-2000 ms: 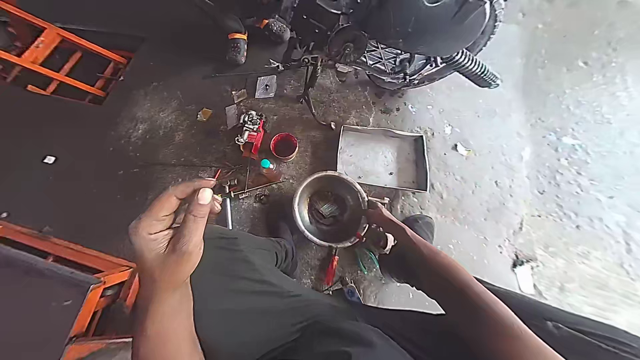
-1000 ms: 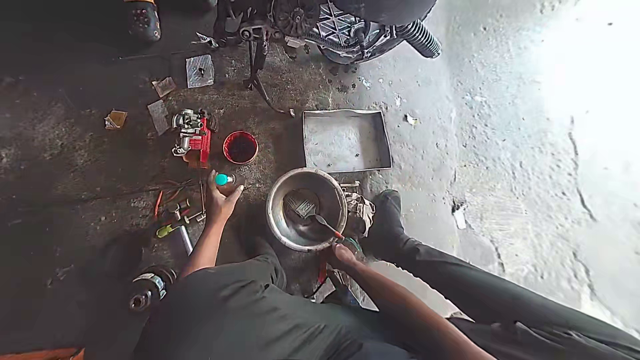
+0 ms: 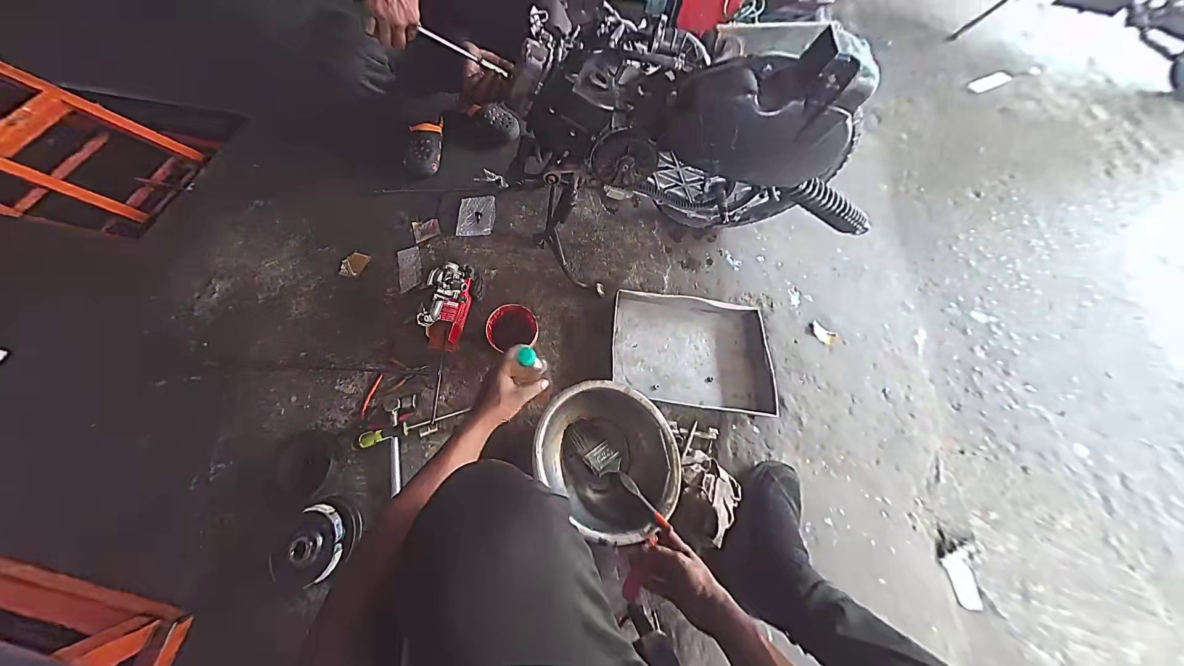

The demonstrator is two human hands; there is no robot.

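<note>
My left hand (image 3: 504,393) is closed around a bottle (image 3: 527,363) with a green cap, just below a red cup (image 3: 511,327) of dark contents. At the near rim of a round metal basin (image 3: 561,416), my right hand (image 3: 673,566) is by the red end of a paintbrush handle (image 3: 640,500); the fingers seem closed on it, partly hidden. The brush's bristle end lies inside the basin. Right of the cup is a shallow metal tray (image 3: 689,356) with small bits in it. A carburetor (image 3: 450,289) rests against a red object left of the cup.
A motorcycle (image 3: 740,120) stands beyond the tray. Another person's hands (image 3: 393,20) hold a metal rod beside it. Hand tools (image 3: 396,462) lie left of my left forearm, near a dark cylindrical part (image 3: 314,546). A crumpled cloth (image 3: 712,495) is right of the basin. Orange metal frames (image 3: 92,148) are at left.
My left hand has moved from beside the tools to the bottle and now has it near the red cup. My right hand was gripping the basin's rim two seconds ago and is now at the brush handle.
</note>
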